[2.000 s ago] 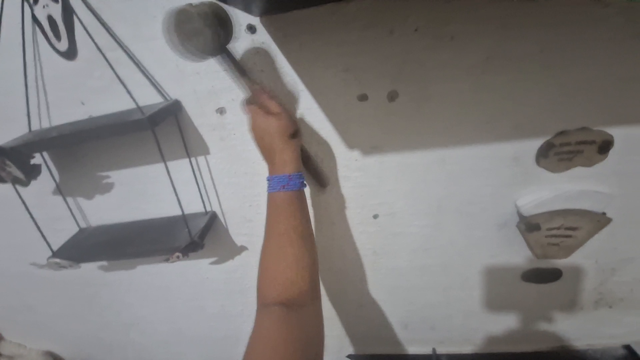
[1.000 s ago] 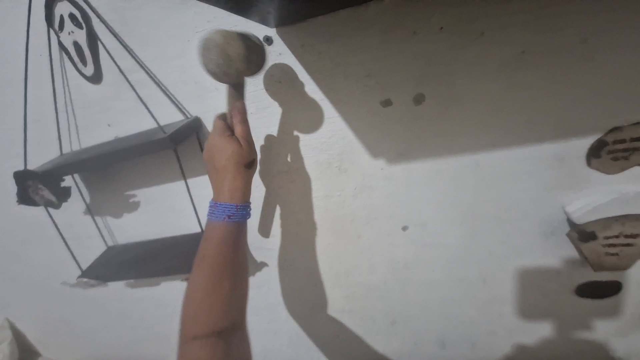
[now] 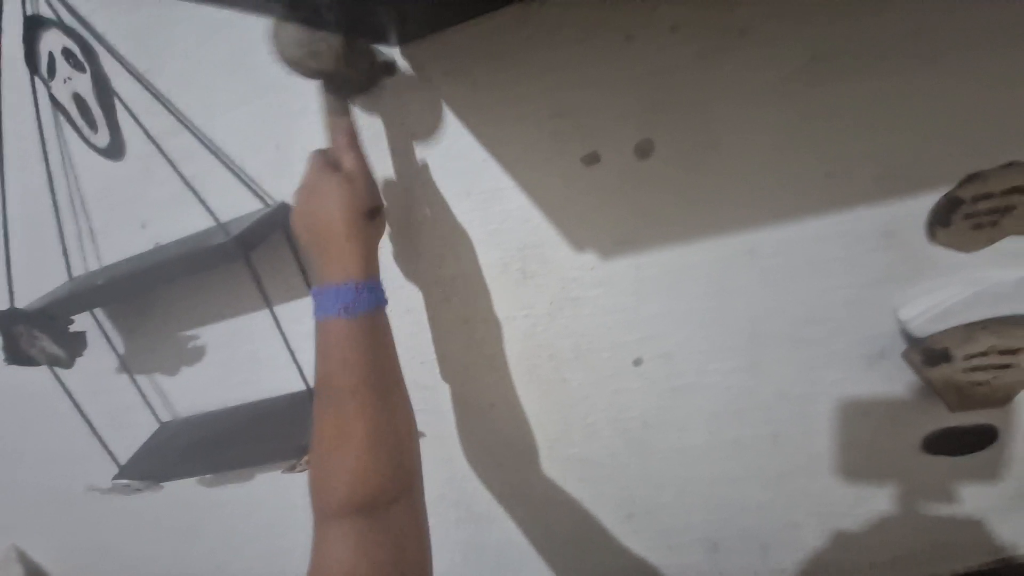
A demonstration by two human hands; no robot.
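Observation:
My left hand (image 3: pixel 340 200) is raised near the upper left of the head view, a blue beaded bracelet (image 3: pixel 350 299) at its wrist. It grips the handle of a round-headed tool (image 3: pixel 308 50), with a finger or thumb lying along the handle. The blurred head is at the white wall's upper part, just under a dark overhanging edge (image 3: pixel 416 20). Whether the head touches the wall I cannot tell. My right hand is out of view.
Left of my arm, two dark shelves (image 3: pixel 216 440) hang on cords, a pale mask-shaped ornament (image 3: pixel 80 92) above them. Wall plaques with writing (image 3: pixel 980 360) are at the right, near a dark oval (image 3: pixel 960 440). Shadows of my arm and the overhang fall across the wall (image 3: pixel 720 336).
The tool, tilted to the upper left two seconds ago, now points nearly straight up. Since one second ago, my left hand has raised its head to the dark overhanging edge.

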